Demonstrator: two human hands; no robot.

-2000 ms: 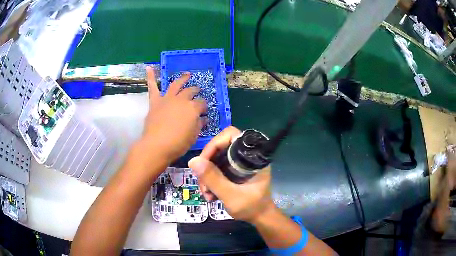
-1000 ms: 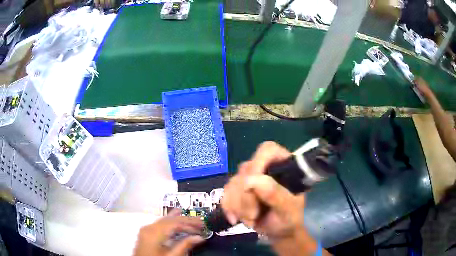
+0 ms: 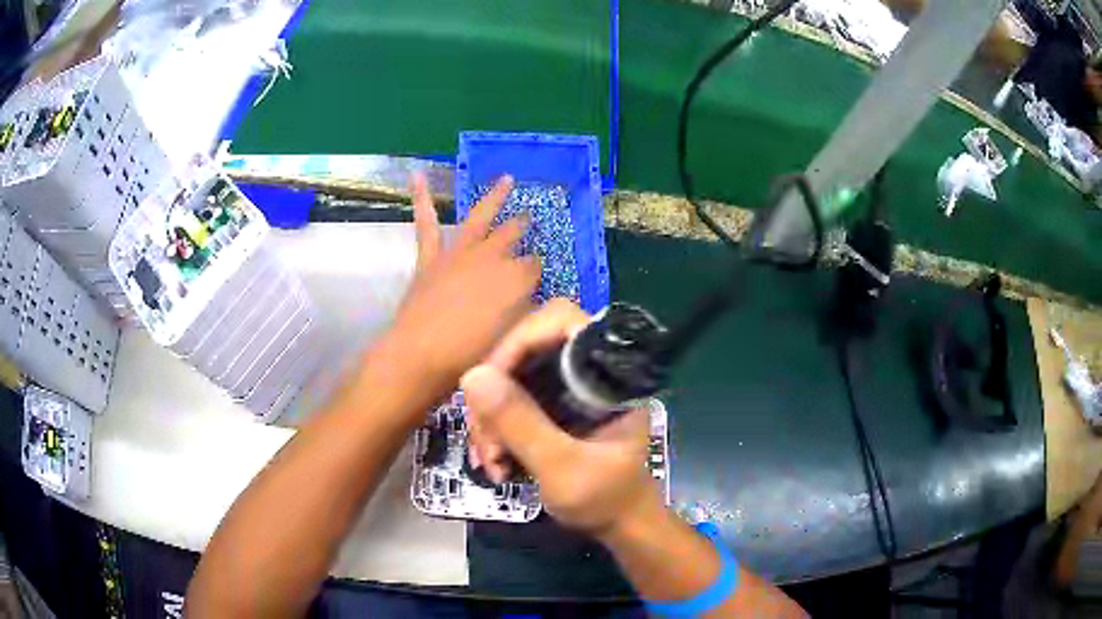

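Note:
My right hand (image 3: pixel 562 441) grips the black electric screwdriver (image 3: pixel 604 363), its pale-banded cable end up and its lower end over the housings. My left hand (image 3: pixel 465 290) reaches over the blue screw bin (image 3: pixel 590 169) with fingers spread above the heaped silver screws (image 3: pixel 558 230); whether its fingertips hold a screw cannot be told. Below the hands lies an open white housing half (image 3: pixel 441 502) with internal parts showing. A second white housing half (image 3: pixel 659 453) beside it is mostly hidden by my right hand and the screwdriver.
Stacked white housings (image 3: pixel 248 327) with circuit boards on top stand at left. A metal post (image 3: pixel 888 121) rises behind, with a black cord and an upright black tool (image 3: pixel 864 272) beside it. A black strap (image 3: pixel 1001 351) lies at right. White parts (image 3: pixel 970 175) lie on the green line (image 3: pixel 520 73).
Since one second ago, my left hand has moved from the housing up to the screw bin. My right hand has brought the screwdriver more upright over the housings. The camera view has shifted.

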